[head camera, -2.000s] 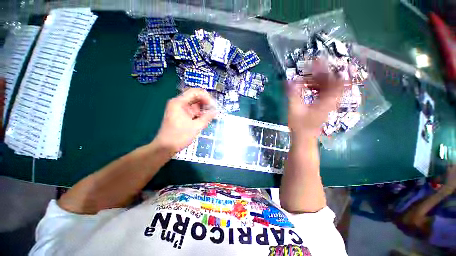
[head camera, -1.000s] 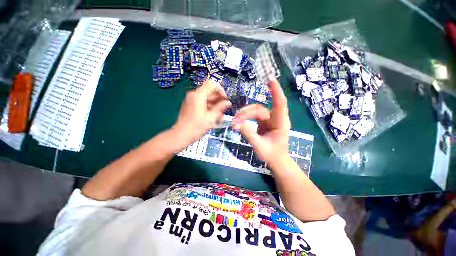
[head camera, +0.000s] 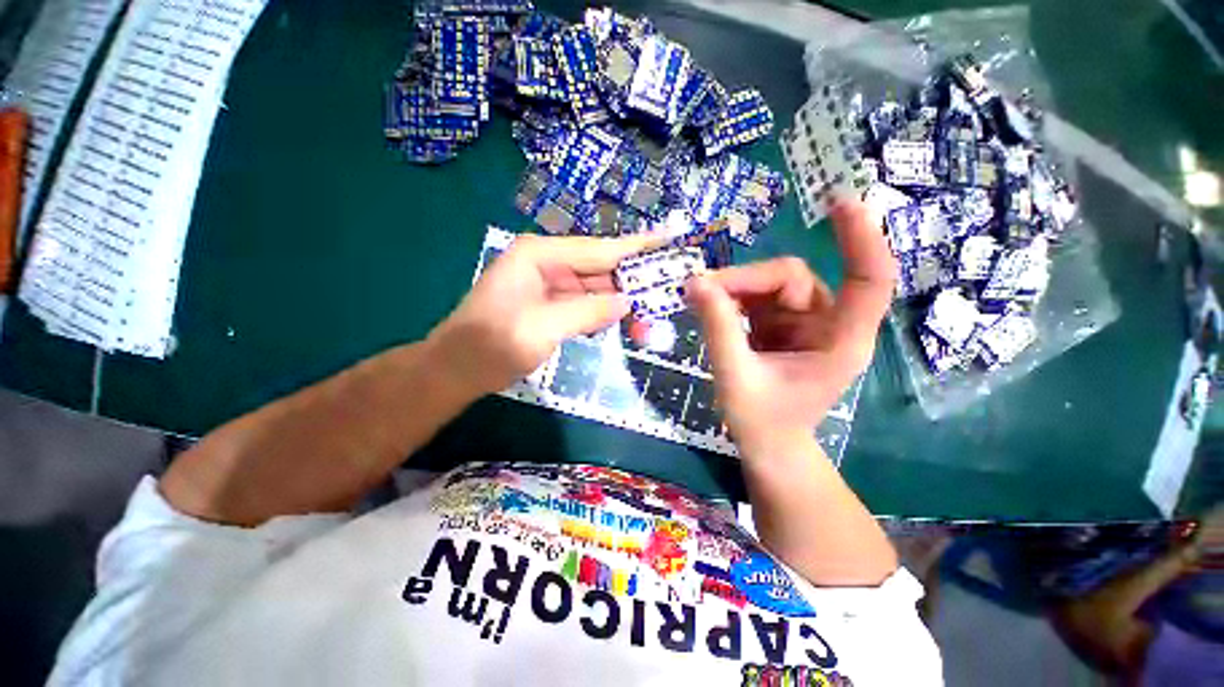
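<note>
My left hand (head camera: 544, 298) holds a small circuit board (head camera: 659, 279) at its fingertips; its upper face looks white with dark marks. My right hand (head camera: 799, 322) touches the board's right edge with thumb and fingers. My right index finger is raised, with a pale label strip (head camera: 824, 154) with rows of dark marks at its tip. Under both hands lies a white working sheet (head camera: 571, 365) with dark square panels, partly hidden by them. A pile of blue boards (head camera: 577, 161) lies just beyond my hands.
Whiter-looking boards (head camera: 960, 201) lie heaped on a clear plastic bag (head camera: 1074, 329) at right. Long printed label sheets (head camera: 134, 175) lie at left, beside an orange-red knife handle (head camera: 11, 195) cut by the frame edge. A paper slip (head camera: 1181, 416) lies far right. A person's arm (head camera: 1128, 584) shows at lower right.
My right hand was over the right heap two seconds ago and is now at the board with my left hand. The board now shows clearly at the fingertips. The camera view has shifted.
</note>
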